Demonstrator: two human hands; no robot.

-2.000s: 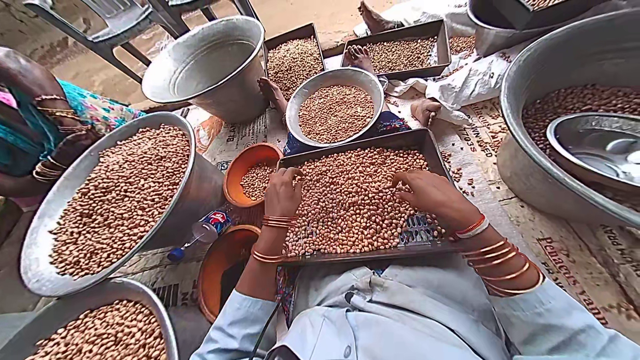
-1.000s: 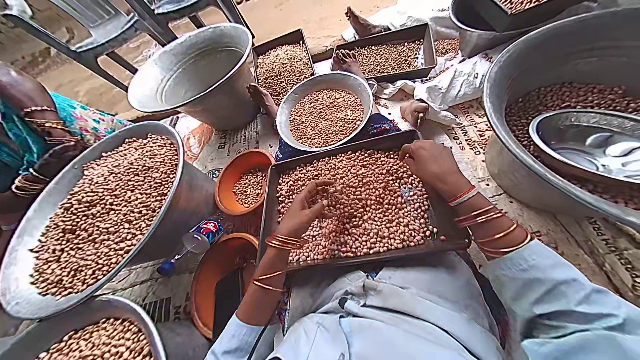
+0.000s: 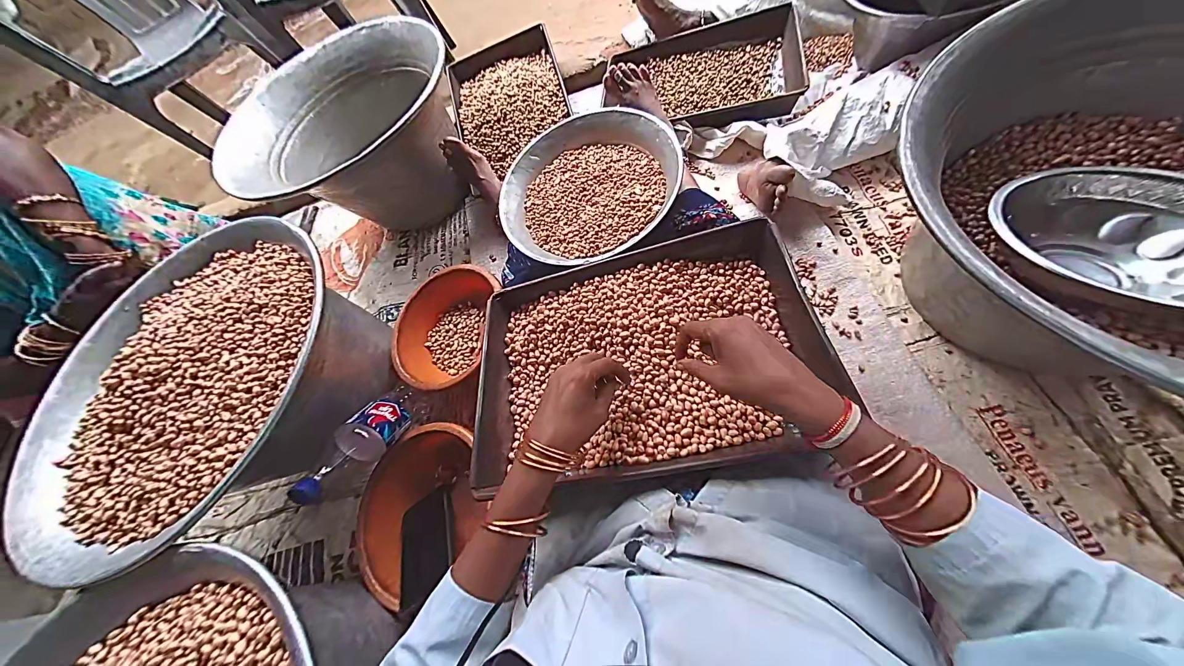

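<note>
A dark rectangular metal tray lies in front of my lap, spread with reddish-brown nuts or seeds. My left hand is over the near left part of the spread, fingers curled, thumb and fingertips close together. Over the middle right of it, my right hand is bent with thumb and forefinger curved towards each other. Whether either hand pinches a nut cannot be told. Just beyond the tray stands a round metal bowl of smaller-looking nuts. An orange bowl with some nuts touches or nearly touches the tray's left side.
Large metal tubs of nuts stand left and right, the right one holding a steel bowl. A second orange bowl holds a dark flat object beside a plastic bottle. Another person's bare feet are beyond; a bangled arm is left.
My right hand has moved from the tray's far right corner in towards the middle. My left hand has come nearer the tray's near edge, its fingers more curled.
</note>
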